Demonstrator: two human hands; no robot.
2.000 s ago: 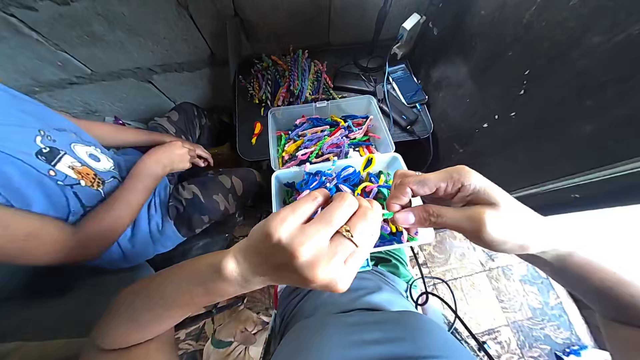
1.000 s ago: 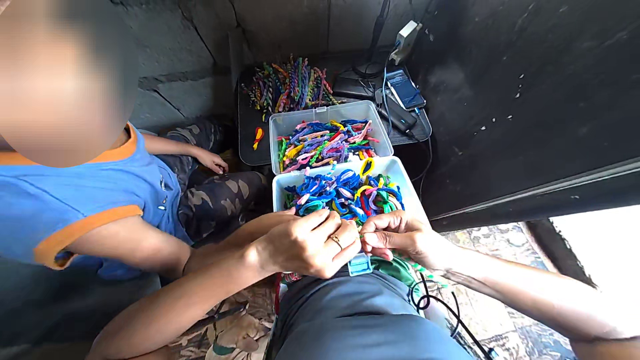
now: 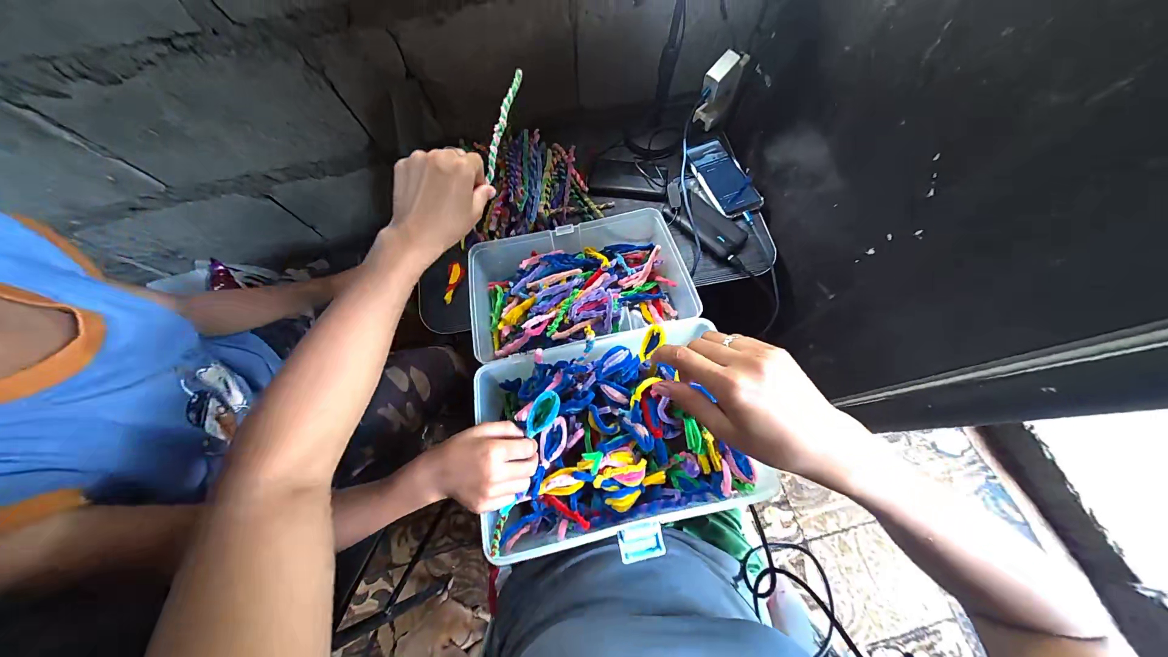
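My left hand (image 3: 440,196) is raised over the far side, closed on a green-and-white twisted fuzzy stem (image 3: 504,123) that points up. Behind it, a pile of twisted multicolored stems (image 3: 538,182) lies on a black surface. My right hand (image 3: 744,388) rests over the right side of the near half of a clear plastic box (image 3: 765,488), its fingers among looped fuzzy stems (image 3: 620,474); whether it grips one cannot be told. The far half (image 3: 680,255) of the box holds more fuzzy stems (image 3: 584,292). Another person's hand (image 3: 484,465) touches the loops at the near half's left edge.
A person in a blue top (image 3: 119,365) sits at the left. Beyond the box are a smartphone (image 3: 725,178), a power bank (image 3: 712,233), cables and a white adapter (image 3: 721,87). A red-and-yellow piece (image 3: 453,281) lies left of the box. Black cable (image 3: 776,570) hangs at the near right.
My hands were together over the near box half and have parted; the left has moved up and away with a twisted stem. The other person's hand has come to the box's left edge.
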